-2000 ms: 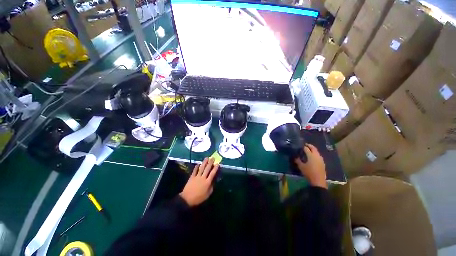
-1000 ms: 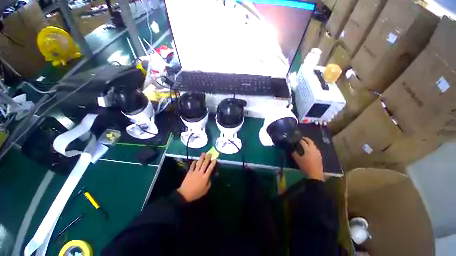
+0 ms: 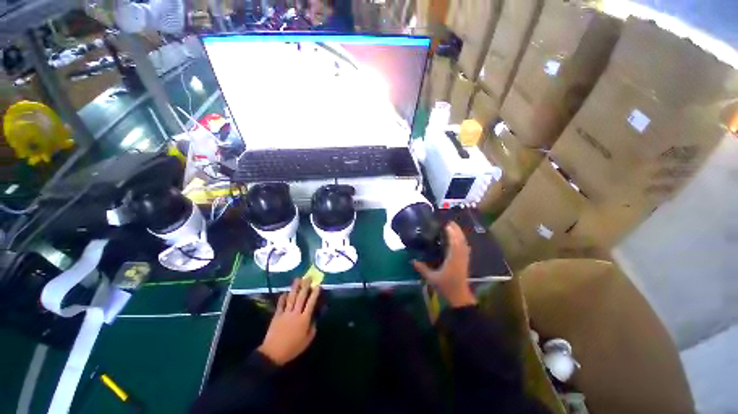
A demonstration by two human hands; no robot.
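Four white cameras with black ball heads stand in a row: one at the left [image 3: 180, 234], two in the middle [image 3: 275, 234] [image 3: 334, 234], and one at the right [image 3: 400, 222], tilted with its black head toward me. My right hand [image 3: 451, 265] has thumb and fingers around the dark front of the right camera's head; its palm side is hidden. My left hand [image 3: 293, 320] lies palm down at the bench's front edge, fingertips at a small yellow tag [image 3: 313, 276] below the middle cameras. What is under the left palm is hidden.
A keyboard [image 3: 324, 164] and bright monitor [image 3: 315, 93] stand behind the cameras. A power supply [image 3: 460, 174] is at right, beside stacked cartons. An open carton [image 3: 615, 323] holds white parts. A white strip [image 3: 77, 356] and yellow stick [image 3: 114, 386] lie at left.
The view has turned to the right, shifting the scene leftward. My right hand's thumb now shows beneath the right camera's black head, with the fingers raised around it. My left hand stays by the yellow tag.
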